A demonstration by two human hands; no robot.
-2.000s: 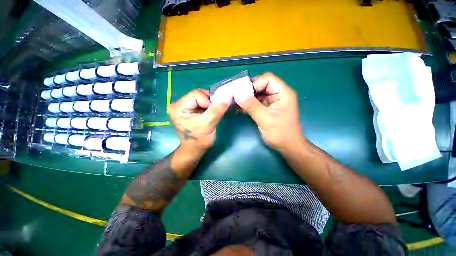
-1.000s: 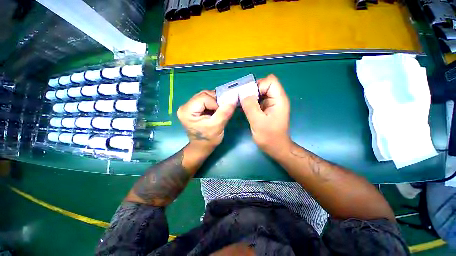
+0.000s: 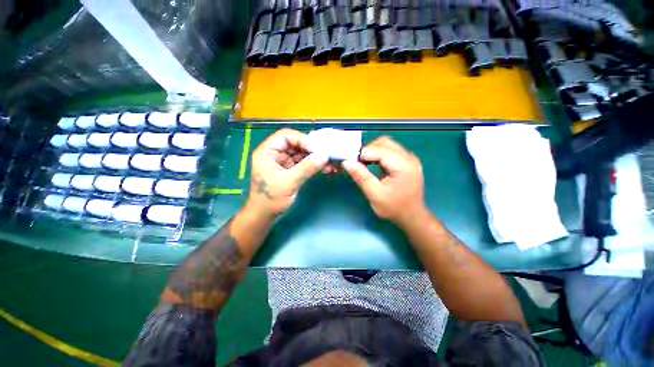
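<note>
A white curved housing shell (image 3: 337,143) is held up above the green bench mat (image 3: 308,229), its pale face showing and a dark edge at its lower right. My left hand (image 3: 281,172) grips its left end between thumb and fingers. My right hand (image 3: 391,179) has thumb and fingertips at its lower right edge. Whether a thin film is on the shell or at the fingertips cannot be told.
A clear blister tray (image 3: 154,223) with rows of white shells is at left. Dark housings (image 3: 348,44) line the yellow board (image 3: 387,93) behind. White sheets (image 3: 516,186) lie right, beside a black tool (image 3: 598,197) and a person's blue clothing (image 3: 617,312).
The view has tilted up, showing more dark housings. The shell has turned, so its slot no longer shows. My right fingers have shifted down towards its lower right edge.
</note>
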